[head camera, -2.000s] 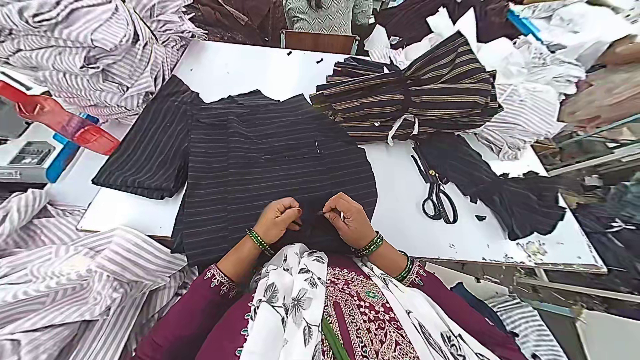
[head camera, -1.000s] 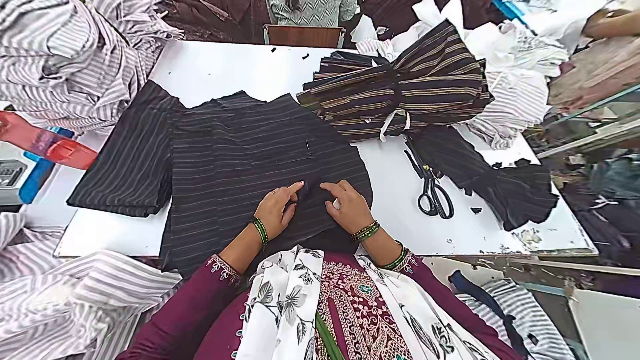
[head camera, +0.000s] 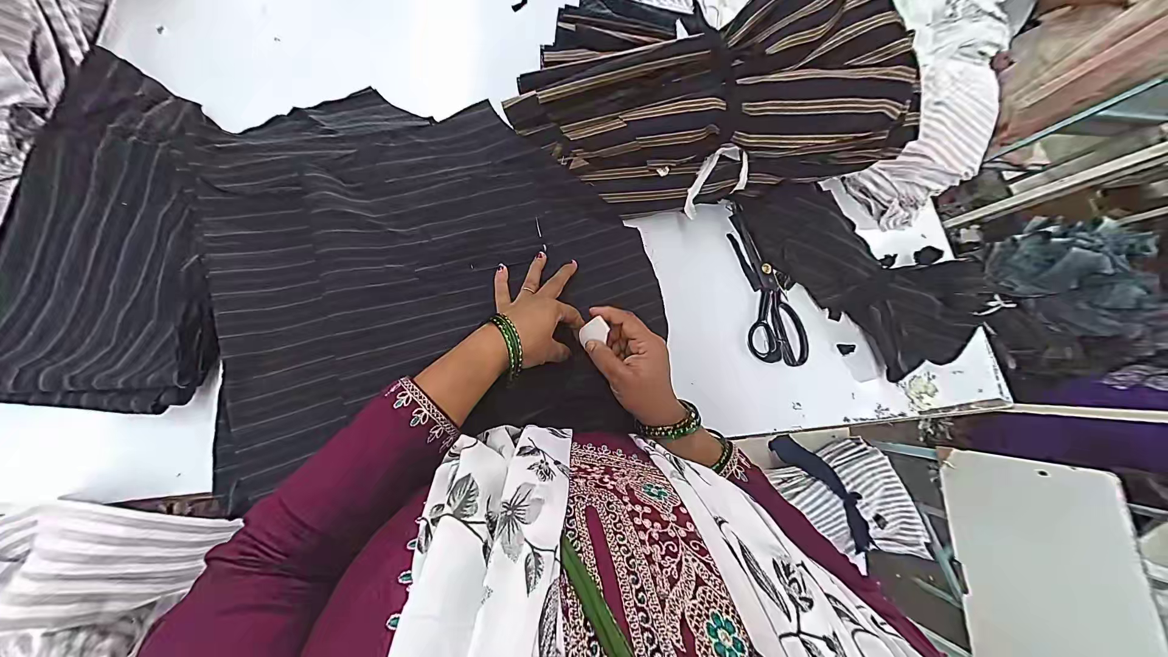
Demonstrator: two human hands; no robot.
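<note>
Dark pinstriped fabric (head camera: pixel 383 228) lies spread over the white table. My left hand (head camera: pixel 538 319) rests on it with fingers apart, close to a short white mark. Just to the right, my right hand (head camera: pixel 633 356) pinches a small white piece of what looks like tailor's chalk (head camera: pixel 594 330) between thumb and forefinger, over the near part of the cloth. Black-handled scissors (head camera: pixel 771 301) lie on the table right of my right hand, their blades partly against more dark fabric.
A tied bundle of brown-striped dark fabric (head camera: pixel 730 105) lies at the back. Dark pinstriped cloth pieces (head camera: pixel 876 283) are on the right of the white table (head camera: pixel 712 383). White striped fabric (head camera: pixel 82 566) is heaped at the lower left. A pale board (head camera: pixel 1049 547) stands at the lower right.
The chalk-like piece now shows in my right hand. My left hand, its fingers closer together a second ago, is spread flat on the cloth. The view has moved closer to the table.
</note>
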